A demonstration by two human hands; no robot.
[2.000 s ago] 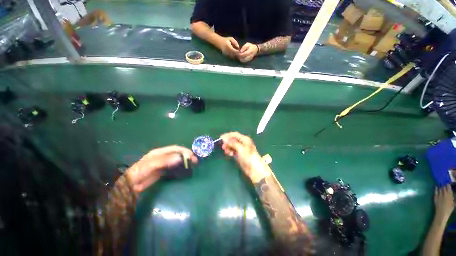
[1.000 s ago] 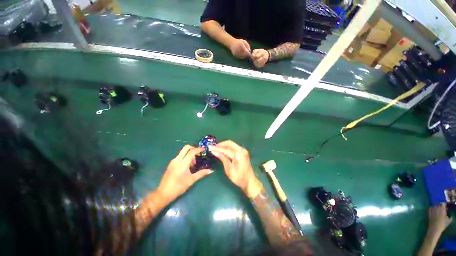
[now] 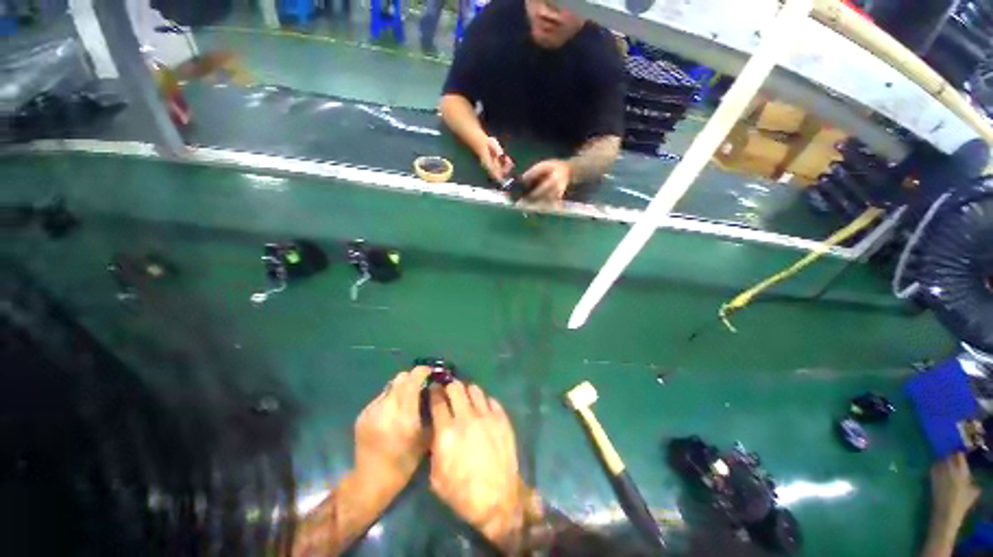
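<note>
My left hand [image 3: 390, 435] and my right hand [image 3: 475, 457] are close together around a small black unit [image 3: 437, 370] in front of me. Only the unit's top edge shows above my fingers, with a small reddish spot; the rest is hidden. The circuit board's blue face is not visible. Two wired sub-assemblies [image 3: 292, 261] [image 3: 375, 261], each with a yellow-green spot and a thin pale lead, stand apart on the green surface beyond, to the left.
A mallet [image 3: 612, 457] lies right of my hands, then a pile of black units [image 3: 740, 490]. A white strip [image 3: 675, 196] slants down ahead. A person [image 3: 534, 98] works beyond the rail [image 3: 359, 174]. A blue bin [image 3: 939, 405] and black fan [image 3: 958, 261] are at right.
The circuit board was held apart, then brought onto the black unit; now both hands cover the unit. The unit with a white connector beyond my hands is gone. The person opposite now holds a dark piece.
</note>
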